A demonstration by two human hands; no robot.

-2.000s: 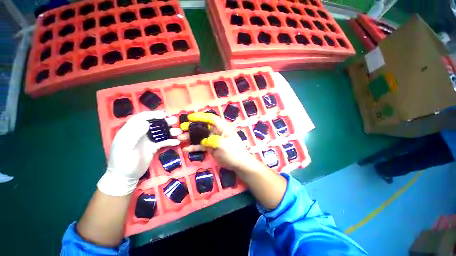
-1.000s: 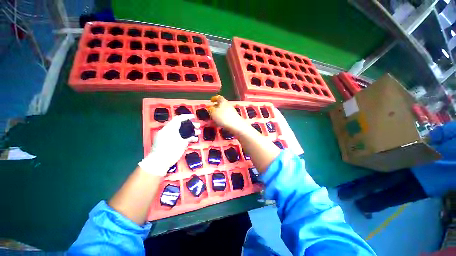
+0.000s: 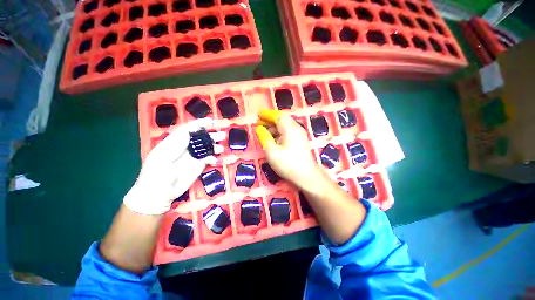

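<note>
My left hand [image 3: 161, 170], in a white glove, holds a small black watch body [image 3: 201, 144] above the left part of the pink-red working tray [image 3: 246, 233]. Pale streaks or rows show on its glossy face. My right hand [image 3: 286, 149], with yellow finger cots, is over the middle of the tray, to the right of the left hand. Its finger and thumb are apart and no watch shows between them. It hides some pockets of the second and third rows. One top-row pocket [image 3: 257, 103] is empty; the other visible pockets mostly hold black watch bodies.
A filled tray [image 3: 170, 65] lies at upper left and stacked trays [image 3: 381, 65] at upper right. A white sheet [image 3: 380, 132] sticks out under the working tray's right side. A brown cardboard box [image 3: 490, 117] stands at right on the green bench [image 3: 76, 152].
My right hand held a watch two seconds ago, then reached to the top row; now it is lower and shows none. One of two empty top-row pockets is filled. My left hand keeps its watch.
</note>
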